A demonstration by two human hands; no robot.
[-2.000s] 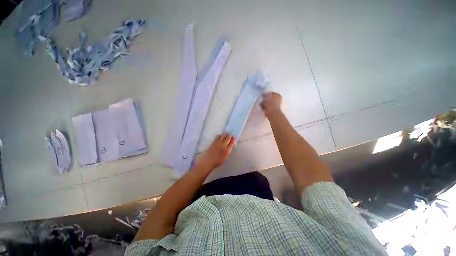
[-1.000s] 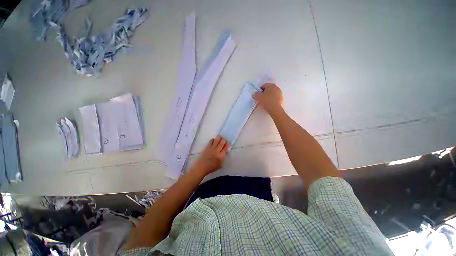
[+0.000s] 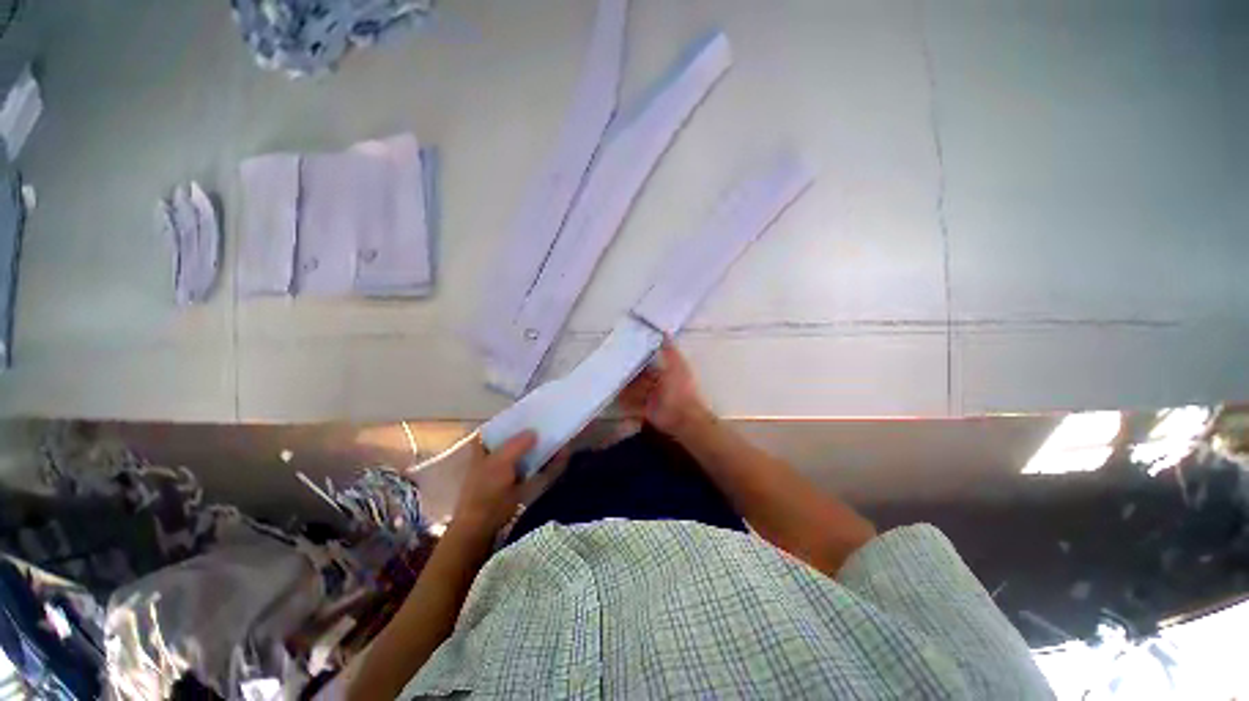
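A light-blue narrow stack of fabric strips (image 3: 582, 390) is held at the table's front edge, slanting up to the right. My left hand (image 3: 496, 473) grips its lower left end. My right hand (image 3: 664, 390) holds its upper right end from below, with some fingers hidden under it. A thin pale strip (image 3: 445, 449) hangs out to the left beside my left hand. A pale lilac strip (image 3: 726, 243) lies on the table, its lower end meeting or under the held stack. Two long lilac-topped strips (image 3: 610, 206) lie to the left of it.
The pale table (image 3: 1082, 247) has seams. To the left lie rectangular pieces (image 3: 333, 226), small curved pieces (image 3: 195, 244) and a blue stack (image 3: 11, 267) at the rim. A scrap heap (image 3: 322, 30) is at the far side. Below the table are scraps and sacks (image 3: 206, 603).
Both hands have drawn the light-blue stack toward my body and lifted its lower end at the table edge. A lilac strip now shows beyond it. The view has shifted.
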